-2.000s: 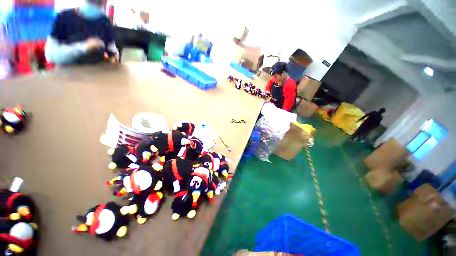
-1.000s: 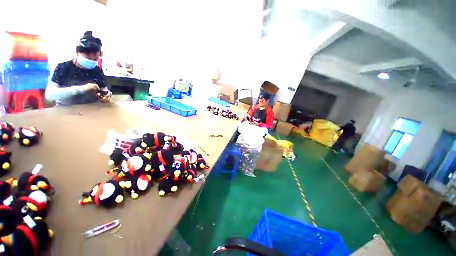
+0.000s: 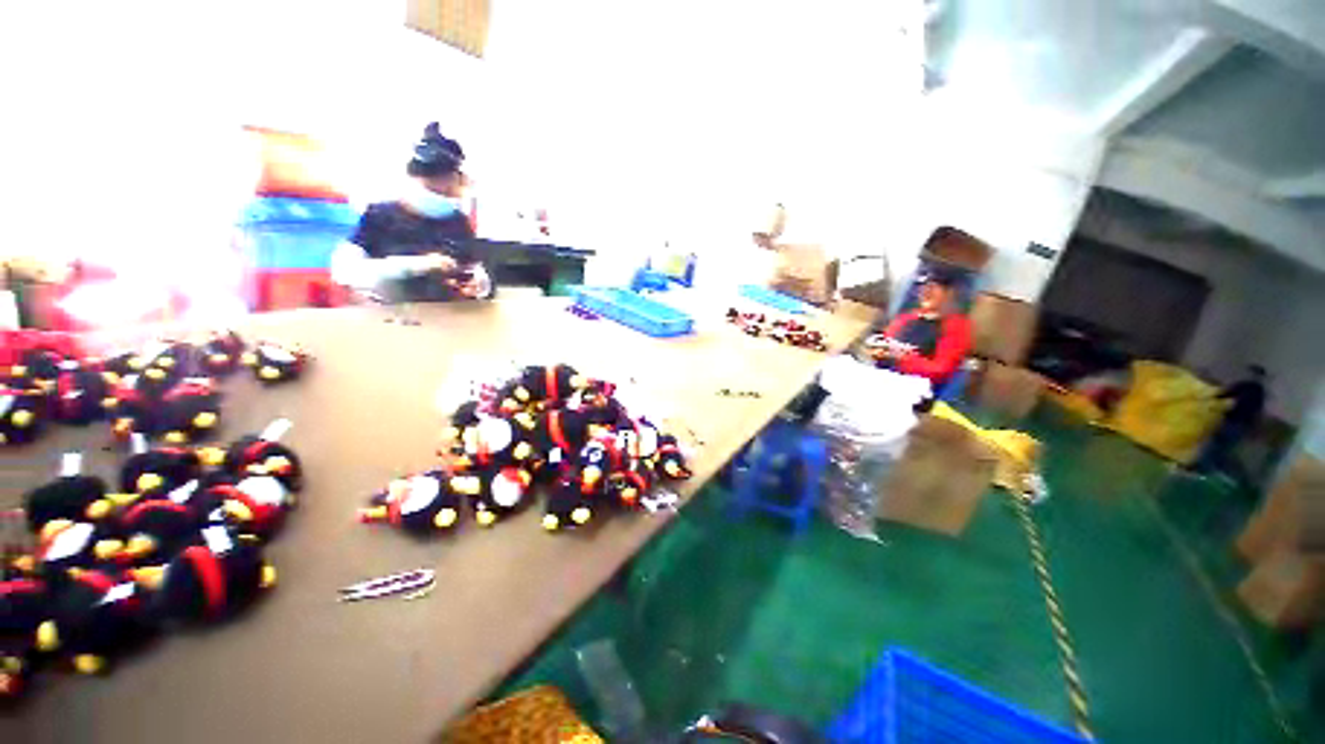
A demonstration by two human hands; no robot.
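Note:
Neither of my hands is in the picture. A heap of black plush penguins (image 3: 560, 429) with red bands lies on the brown table (image 3: 349, 502) near its right edge. One penguin (image 3: 422, 502) lies at the heap's near left side. Thread snips (image 3: 388, 584) lie flat on the table in front of that heap. A second, larger heap of penguins (image 3: 211, 574) with white tabs sticking up lies at the left, and more penguins (image 3: 160, 385) lie behind it. The picture is blurred.
A blue crate (image 3: 945, 705) stands on the green floor at the bottom right. A long blue tray (image 3: 632, 310) lies on the table's far side. A person (image 3: 422, 240) sits across the table; another person (image 3: 930, 342) sits at its far right end, beside a carton (image 3: 937, 472).
The view has swung left and levelled, so the scene has shifted right. More of the left penguin heaps and the thread snips now show. No hand appears in any frame.

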